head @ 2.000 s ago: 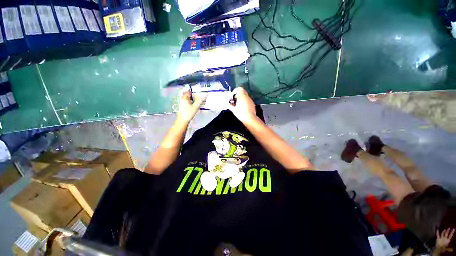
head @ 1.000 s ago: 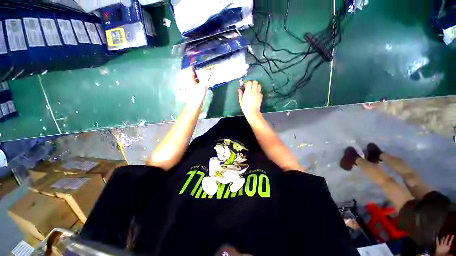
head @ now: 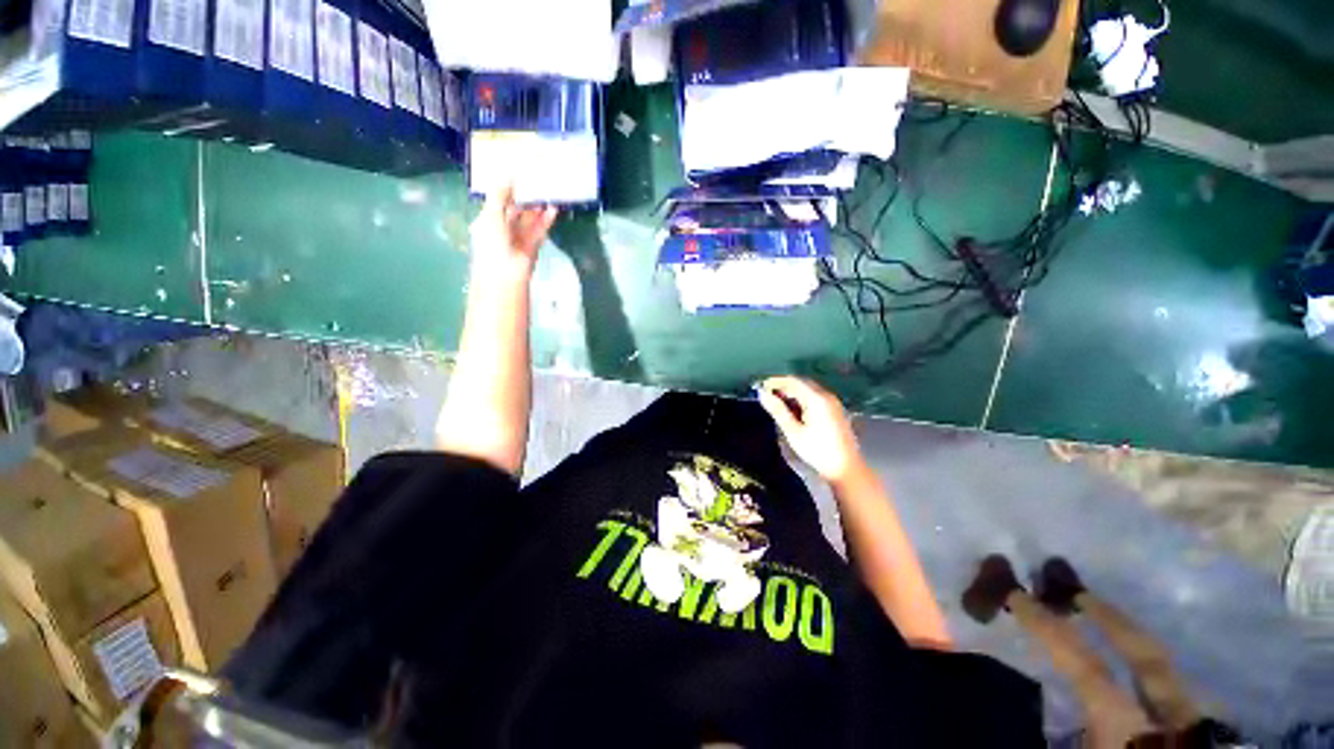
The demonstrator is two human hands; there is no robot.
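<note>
My left hand (head: 512,231) is stretched forward at the near end of a blue box with a white face (head: 537,147), its fingers gripping the near edge. My right hand (head: 808,422) is at the bench's front edge, fingers curled; a tiny dark spot shows at the fingertips, too small to name. An open blue box with a white flap (head: 746,256) lies on the green bench between the hands, farther in. A larger open blue box with a white flap (head: 790,117) stands behind it.
A row of blue boxes with white labels (head: 278,51) stands at left. Black cables (head: 973,271) lie tangled right of the open boxes. A mouse (head: 1027,22) rests on a wooden board (head: 958,59). Cartons (head: 190,512) are on the floor at left. A person's legs (head: 1061,637) show at lower right.
My left hand has moved from the middle open box to the blue box at left. My right hand has drawn back to the bench edge. The view has shifted left and farther over the bench.
</note>
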